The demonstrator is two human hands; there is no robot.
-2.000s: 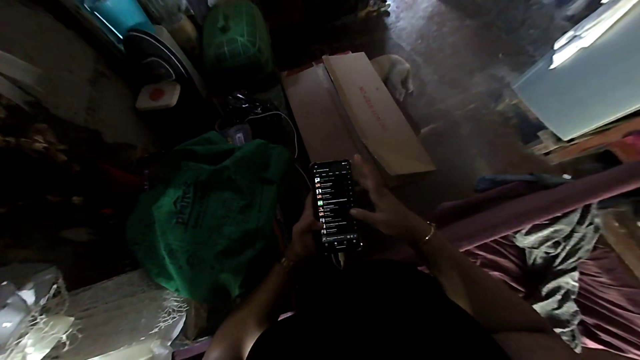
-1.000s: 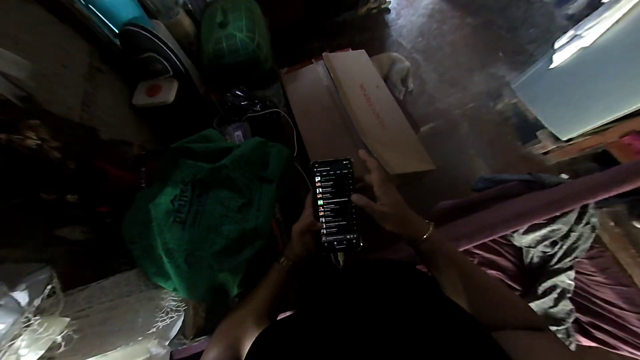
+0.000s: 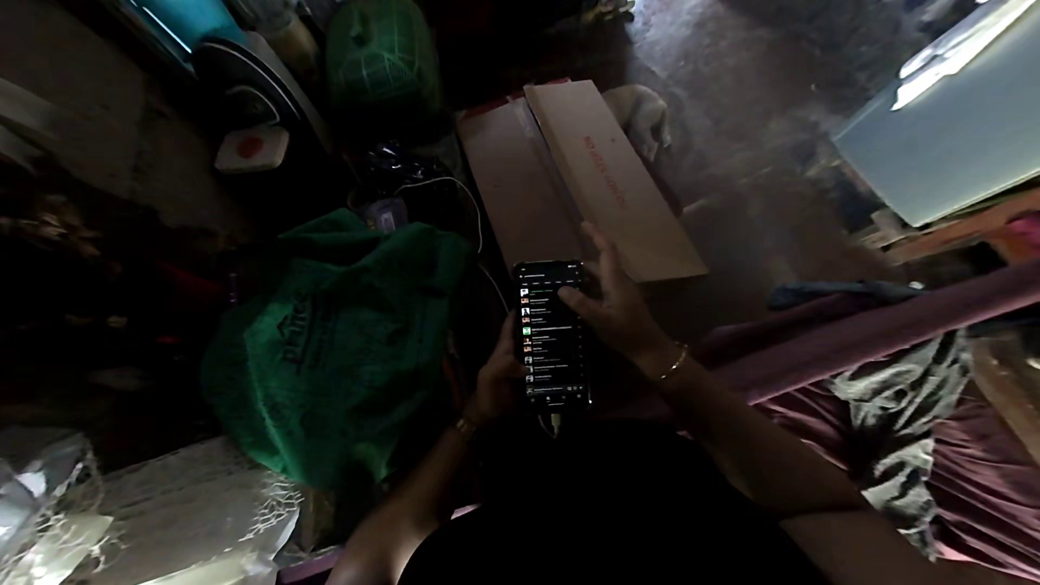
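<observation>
A smartphone (image 3: 554, 333) with a lit dark screen showing a list is held upright in front of my body. My left hand (image 3: 497, 378) grips its left edge, with the fingers partly hidden behind it. On the other side, my right hand (image 3: 609, 305) has its thumb over the upper right of the screen and its index finger stretched out past the phone's top corner. Whether the right hand also bears on the phone's edge cannot be told. A white cable plug (image 3: 556, 424) sits at the phone's lower end. A bracelet circles each wrist.
Beyond the phone lies a cardboard box (image 3: 613, 187) bearing red writing, with a light-coloured animal (image 3: 639, 114) behind it. Green cloth (image 3: 341, 349) is heaped at left, near a white cable (image 3: 467, 191). Maroon fabric (image 3: 877, 349) and a pale panel (image 3: 951, 122) are at right.
My right thumb has moved up the phone's screen from its middle right edge. The left hand keeps its hold on the phone.
</observation>
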